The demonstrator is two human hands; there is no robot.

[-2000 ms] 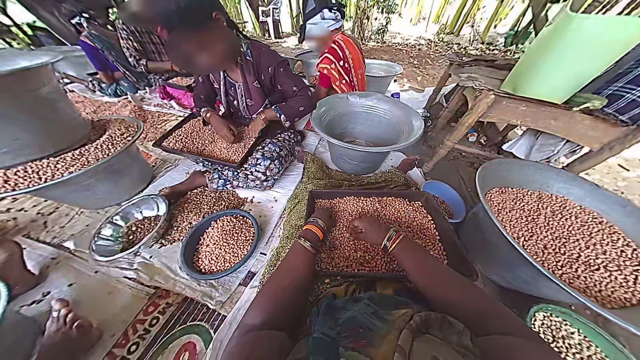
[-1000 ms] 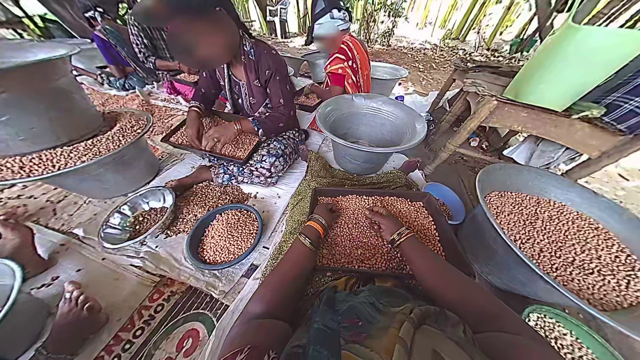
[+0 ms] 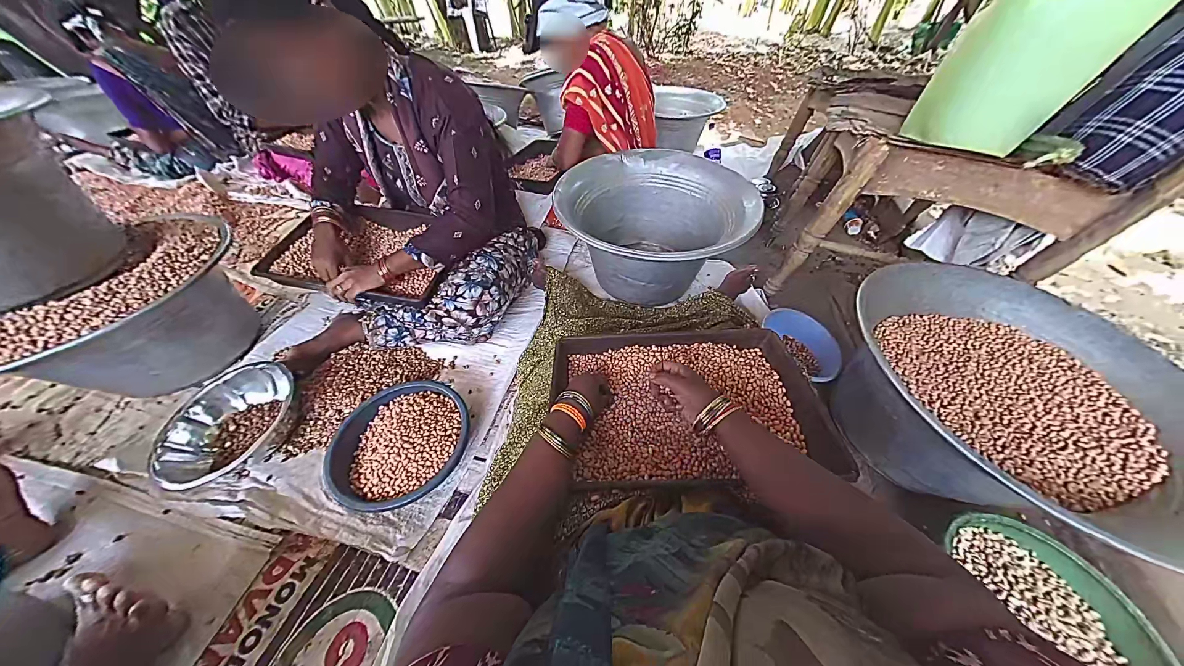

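A dark rectangular tray (image 3: 821, 421) lies before me, filled with reddish-brown shelled nuts or seeds (image 3: 647, 435). My left hand (image 3: 592, 392), with bangles at the wrist, rests at the left part of the heap, its fingers curled down. My right hand (image 3: 681, 387), also bangled, is over the upper middle of the heap with thumb and fingers bent close together. Whether either hand holds any nuts cannot be made out. Under the tray's far and left edges lies an olive-green patterned cloth (image 3: 564, 314).
An empty metal basin (image 3: 659, 199) stands beyond the tray, a blue bowl (image 3: 803, 338) at its right corner. A large nut-filled basin (image 3: 934, 407) and green basin (image 3: 1101, 583) stand right. Left are a blue-rimmed bowl (image 3: 407, 449) and steel bowl (image 3: 222, 425). A co-worker (image 3: 435, 166) sits opposite at another tray.
My right hand has moved left from its place two seconds ago, closer to my left hand. The co-worker's hands have shifted within the other tray.
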